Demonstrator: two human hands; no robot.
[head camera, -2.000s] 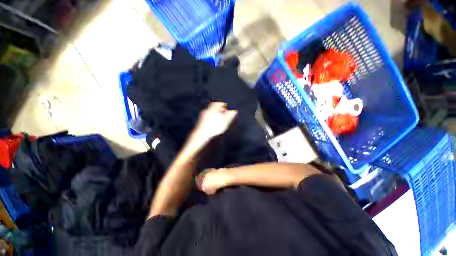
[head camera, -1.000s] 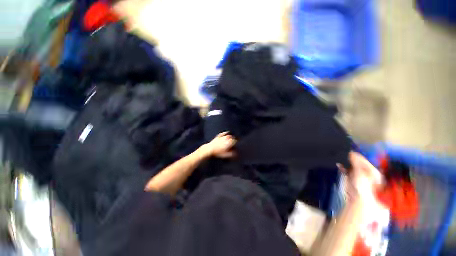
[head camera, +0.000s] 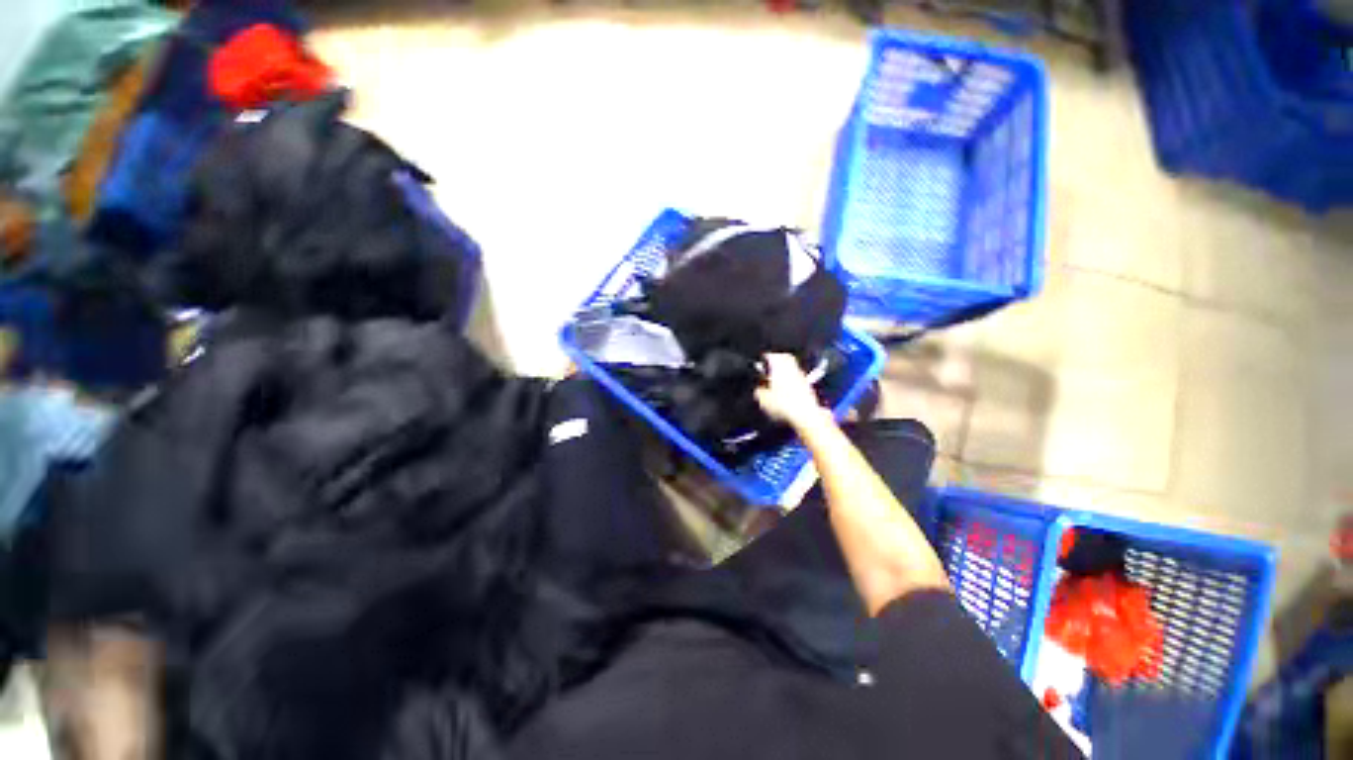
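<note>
The blue work basket (head camera: 663, 420) stands between my legs and holds black pieces (head camera: 749, 305) with grey and white patches. My right hand (head camera: 788, 392) is inside the basket, its fingers closed on the near edge of the black pieces; the fingertips are partly hidden by cloth. My left hand does not show. A large black garment heap (head camera: 341, 431) lies at my left and reaches over my lap. A small white label (head camera: 568, 431) shows on black cloth on my left thigh.
An empty blue crate (head camera: 938, 282) stands just beyond the work basket. The side crate (head camera: 1258, 594) at lower right holds orange-red bundles (head camera: 1105, 627). Another blue crate (head camera: 1261, 126) is at upper right. A red item (head camera: 267, 64) lies behind the heap.
The black cloth held between both hands over the basket is no longer spread there, so the basket shows. My right hand has moved left into the basket. My left hand has gone from view.
</note>
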